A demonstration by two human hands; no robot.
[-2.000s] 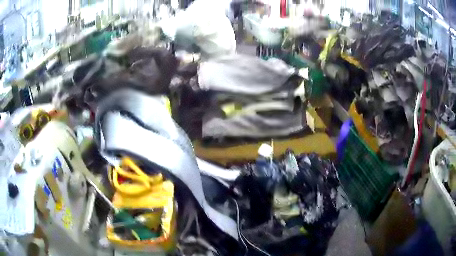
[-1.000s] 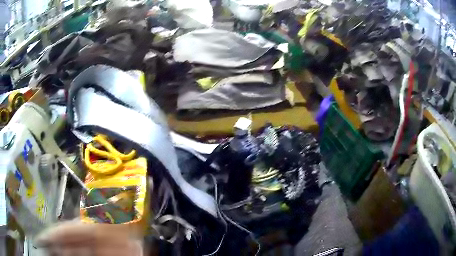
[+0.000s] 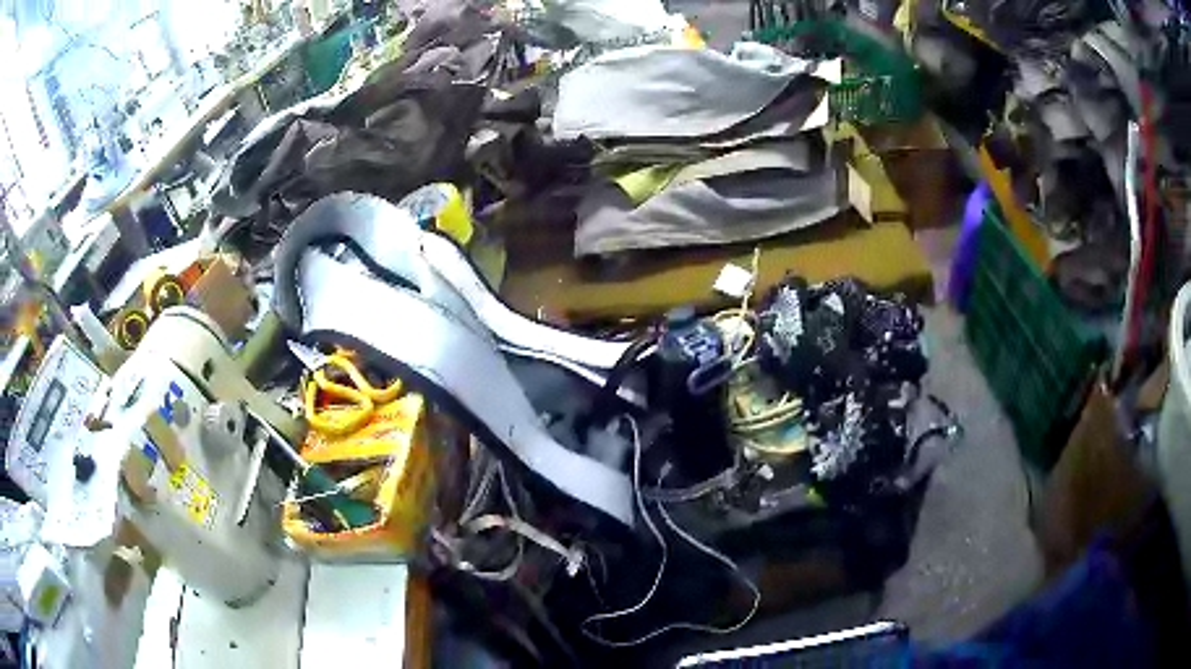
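No hand shows in the picture now. The off-white sewing machine head stands at the lower left, with a control panel behind it. A strip of white machine bed shows at its right. The yellow-orange tool box sits on the bed's right end. Yellow-handled scissors stand in its back. A green handle and a thin shaft lie in the box. A wide pale grey-blue band loops behind the box and down to its right.
Folded grey cloth lies in stacks on a brown cardboard box ahead. A heap of dark trimmings with thin cords is at centre right. A green crate leans at the right. A pale-rimmed tub shows at the right edge.
The view has turned left and down, showing more of the machine and its bed. A blurred hand at the bottom left one second ago is out of the picture now.
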